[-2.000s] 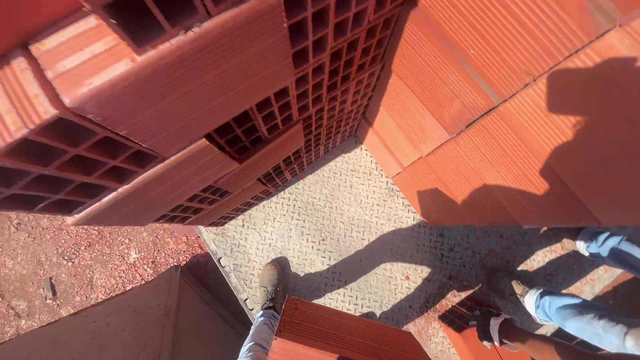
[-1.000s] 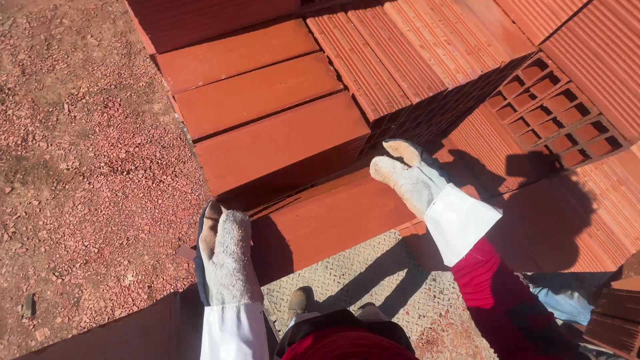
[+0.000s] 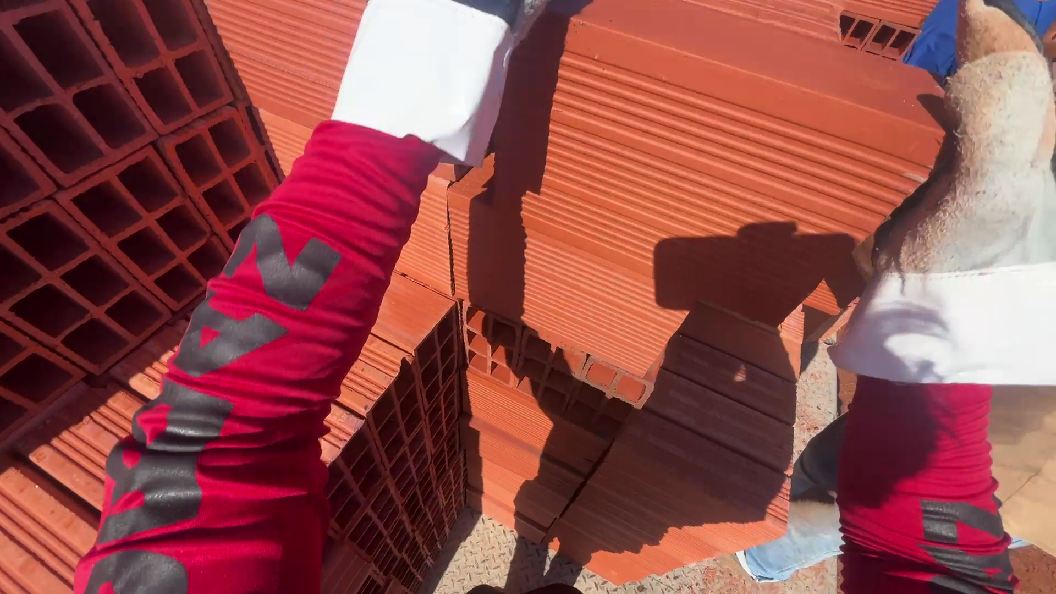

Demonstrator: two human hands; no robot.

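Note:
My left hand [image 3: 521,11], in a glove with a white cuff, is mostly cut off by the top edge, near the left side of the upper ribbed hollow clay bricks [image 3: 726,107]. Its fingers are hidden. My right hand [image 3: 986,157], in a worn leather glove, lies against the right end of those bricks, its fingertips partly hidden. Under them, more hollow clay bricks [image 3: 495,346] show square cells and ribbed faces. A camera-shaped shadow falls on the bricks between my hands.
Stacked hollow bricks [image 3: 107,223] rise at the left. More brick rows [image 3: 709,462] stand at lower centre, above a treaded metal floor [image 3: 487,553]. A person in light jeans [image 3: 796,536] is partly visible at lower right; blue clothing [image 3: 932,37] shows at upper right.
The view has swung widely. My hands, low in the frame and beside smooth bricks one second ago, are now high in the frame, by ribbed bricks.

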